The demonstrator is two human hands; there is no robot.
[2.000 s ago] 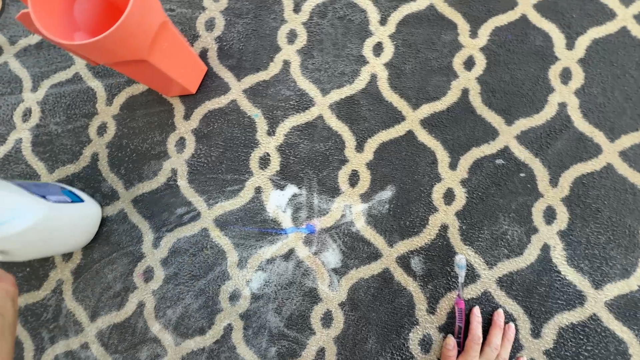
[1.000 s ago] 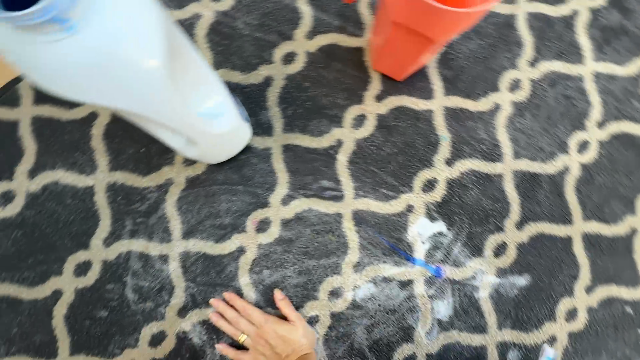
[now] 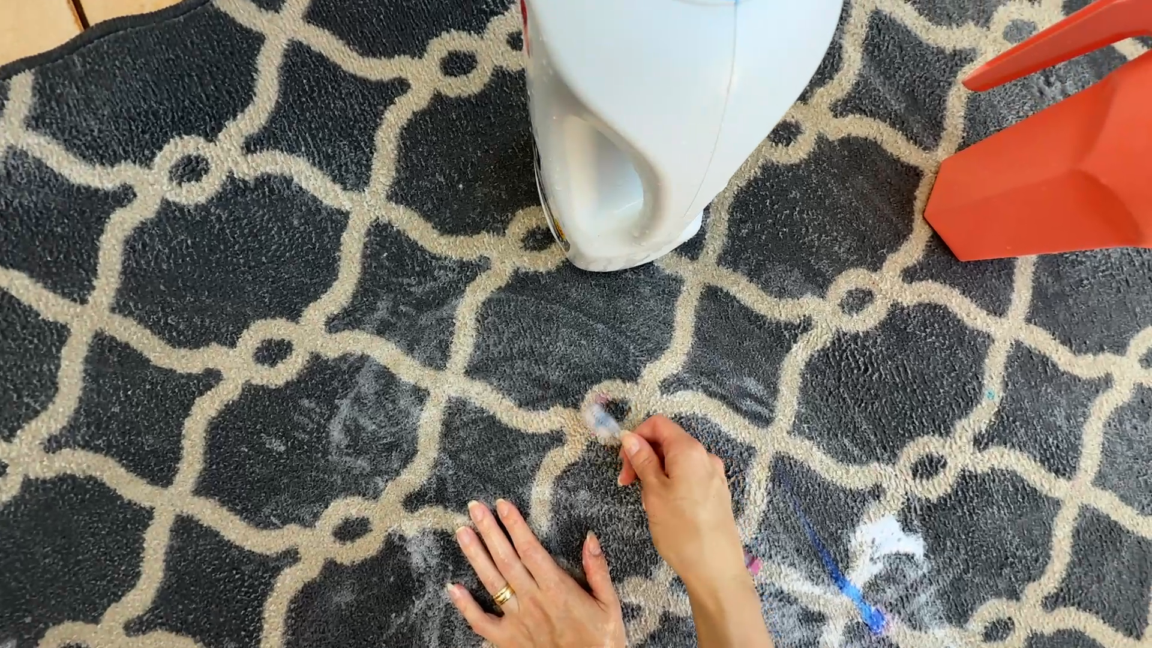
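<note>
My right hand [image 3: 688, 495] pinches a small brush, apparently a toothbrush [image 3: 601, 418], with its pale bristled head down on a beige ring of the patterned rug [image 3: 576, 333]. Its handle is mostly hidden by the fingers. To the left, my left hand [image 3: 544, 585] lies palm down on the rug with fingers spread and a gold ring on one finger. Right of my right hand, a blue streak [image 3: 837, 576] lies beside a white foamy or powdery patch [image 3: 886, 540], with a small pink spot [image 3: 753, 563] nearer the wrist. Pale smears mark the dark pile.
A large white plastic jug with a moulded handle [image 3: 666, 108] stands on the rug beyond my hands. An orange-red plastic pitcher [image 3: 1044, 180] is at the upper right. The rug's dark edge [image 3: 108, 36] meets a light floor at the upper left.
My right hand has come into view with the brush at the rug; about two seconds ago, a hand was at a pink-handled toothbrush lower right. The view has shifted left.
</note>
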